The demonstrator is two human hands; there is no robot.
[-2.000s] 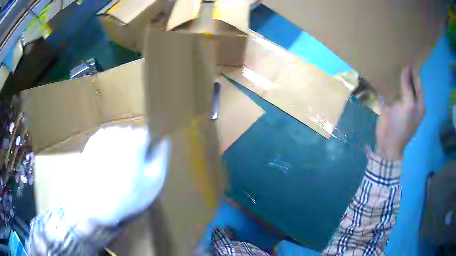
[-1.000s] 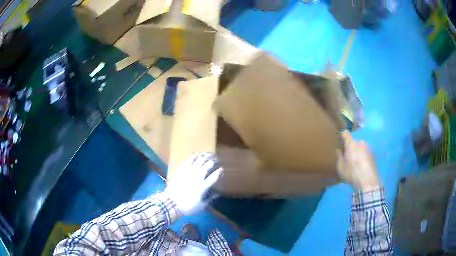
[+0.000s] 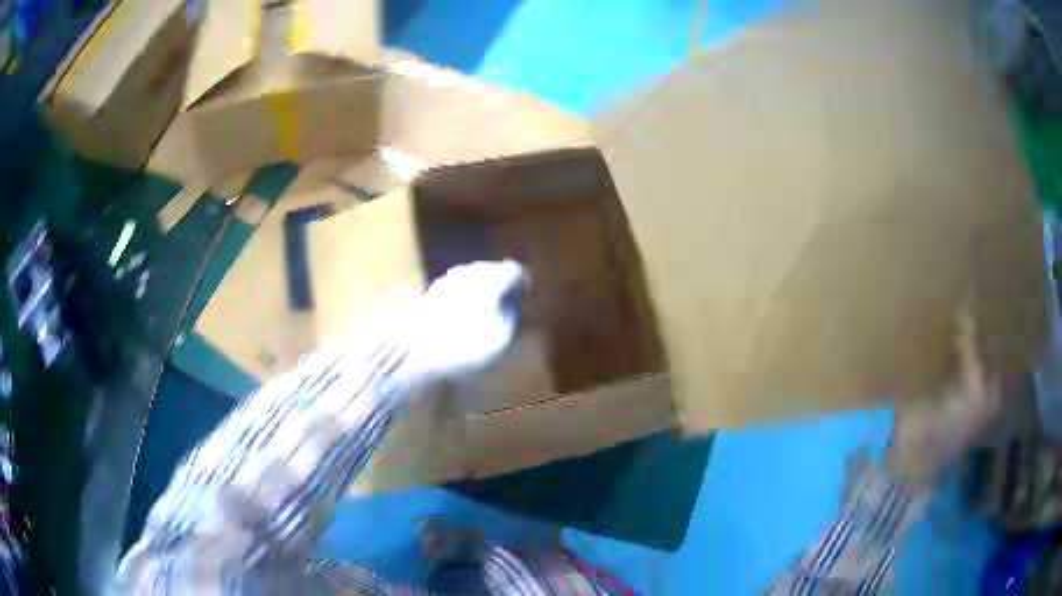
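Note:
An open cardboard carton (image 3: 571, 425) stands in front of me, its inside dark brown. My left hand (image 3: 478, 309), in a white glove, reaches over its left side into the opening. The hand is blurred and its fingers are hard to make out. My right hand (image 3: 949, 408), bare and blurred, holds the lower right part of a large flat cardboard sheet (image 3: 815, 233). The sheet spreads to the right of the carton, beside its right edge. I cannot tell whether it is joined to the carton.
Two cartons (image 3: 285, 116), one with yellow tape, stand at the upper left. A flat cardboard piece (image 3: 250, 309) with a dark rectangle (image 3: 301, 259) lies left of the carton. Silvery parts (image 3: 37, 291) lie on the dark green bench at far left. Blue floor (image 3: 769, 489) shows below the sheet.
My right hand has moved right, and the cardboard sheet has swung off the carton to the right, uncovering its opening. My left hand has moved from the carton's near left flap into the opening.

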